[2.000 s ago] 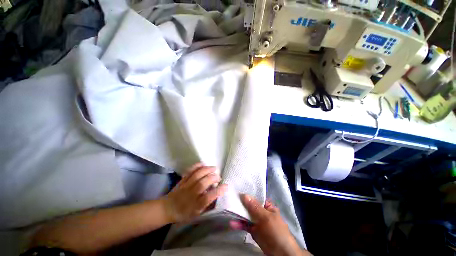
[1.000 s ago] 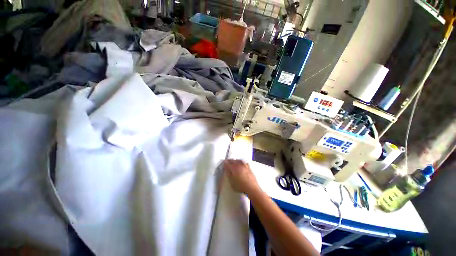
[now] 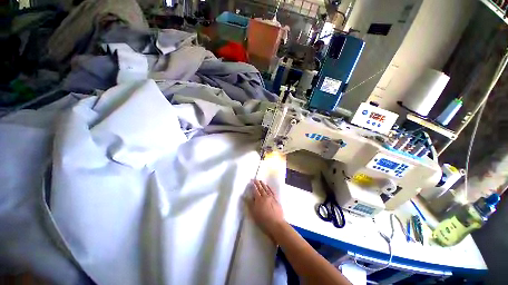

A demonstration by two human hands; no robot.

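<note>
The light grey fabric panel (image 3: pixel 133 189) fills the left and middle in large folds. Its folded edge (image 3: pixel 253 253) runs from under the sewing machine's needle area (image 3: pixel 270 158), lit yellow, down to the bottom. My right hand (image 3: pixel 266 207) lies flat on this edge just in front of the needle, fingers pointing towards it. The cream-white sewing machine (image 3: pixel 356 153) stands to the right. My left hand is not in view; only a blurred dark patch shows at the bottom left corner.
Black-handled scissors (image 3: pixel 331 212) lie right of the needle on the white table (image 3: pixel 301 214). A yellow-green bottle (image 3: pixel 459 224) and thin tools (image 3: pixel 415 228) are at the right end. A teal box (image 3: pixel 337 72), a thread cone (image 3: pixel 430 92) and grey cloth piles (image 3: pixel 206 72) are behind.
The view has tilted up from the lap to the machine and workshop. Both hands were at the edge near the lap; my right hand is now up by the needle and my left is out of view.
</note>
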